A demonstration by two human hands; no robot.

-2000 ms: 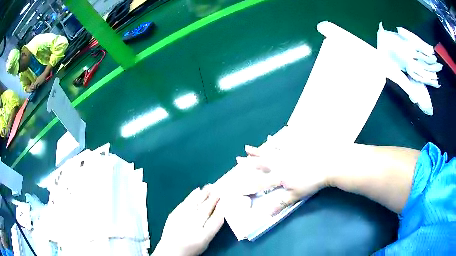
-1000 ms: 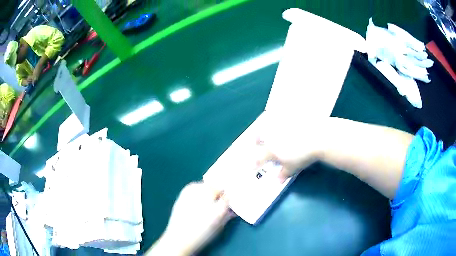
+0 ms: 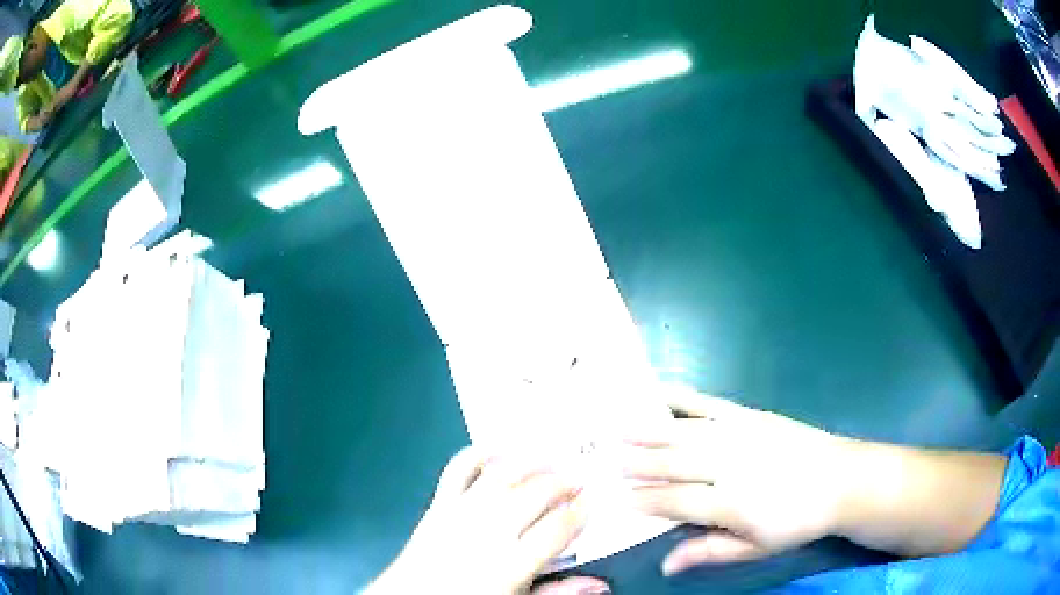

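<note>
A white flip-lid carton lies in the middle, turned nearly upright in the view, its long lid open and pointing away, with rounded ears at the far end. My left hand rests on the near left part of the carton. My right hand lies flat with spread fingers on its near right part. Both hands are bare and touch the carton's near end. The white surfaces are overexposed, so what lies inside the box and under my fingers is hard to tell.
A stack of white insert blanks stands at left, with a standing open carton behind it. A black tray at right bears a loose white heap. A person in yellow is across the line.
The carton has turned left, so its lid now points away and up-left. Both hands have moved to its near end. The black tray shows more fully.
</note>
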